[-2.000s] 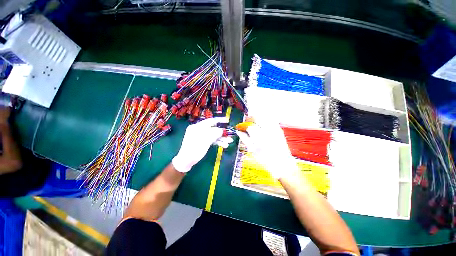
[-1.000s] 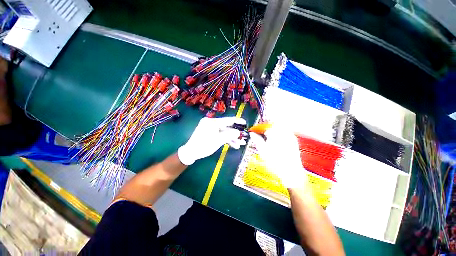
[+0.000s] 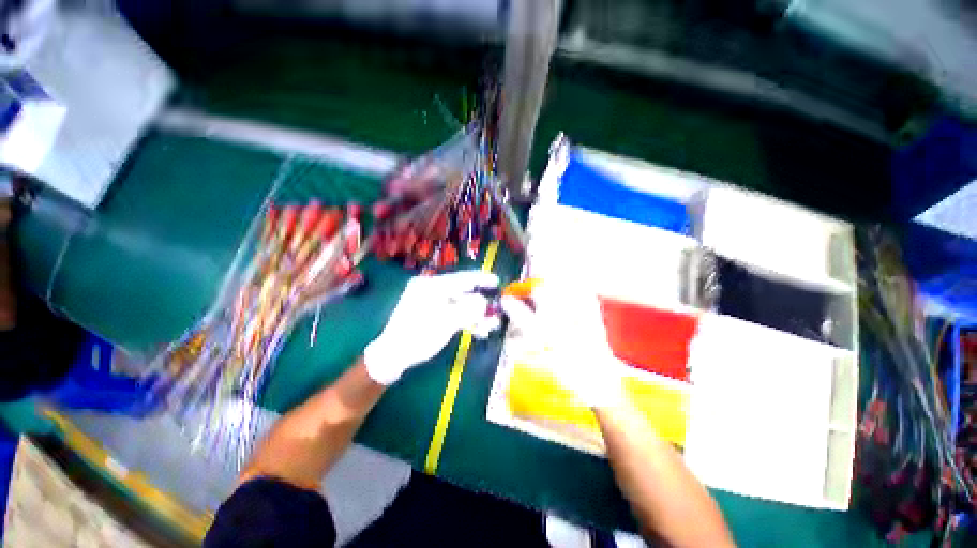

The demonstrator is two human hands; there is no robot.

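Note:
My left hand (image 3: 426,321), in a white glove, holds a small dark connector housing (image 3: 493,303) at its fingertips, over the bench by the yellow line. My right hand (image 3: 562,332), in a white glove with an orange tip at the fingers, meets the left at the housing. The view is blurred, so I cannot tell if a wire is between the right fingers. The white wire tray (image 3: 766,412) lies under and right of my right hand, with blue (image 3: 621,195), black (image 3: 771,300), red (image 3: 648,339) and yellow wires (image 3: 546,394).
Piles of red housings with loose wires lie at the left (image 3: 284,268) and by the metal post (image 3: 525,96). More pigtails (image 3: 911,353) lie right of the tray, beside a blue bin. A white-grey machine (image 3: 96,107) stands far left. Part of another person shows at the left edge.
The camera view has swung, shifting the scene and blurring it. Both hands stay together at the housing, with little visible change between them.

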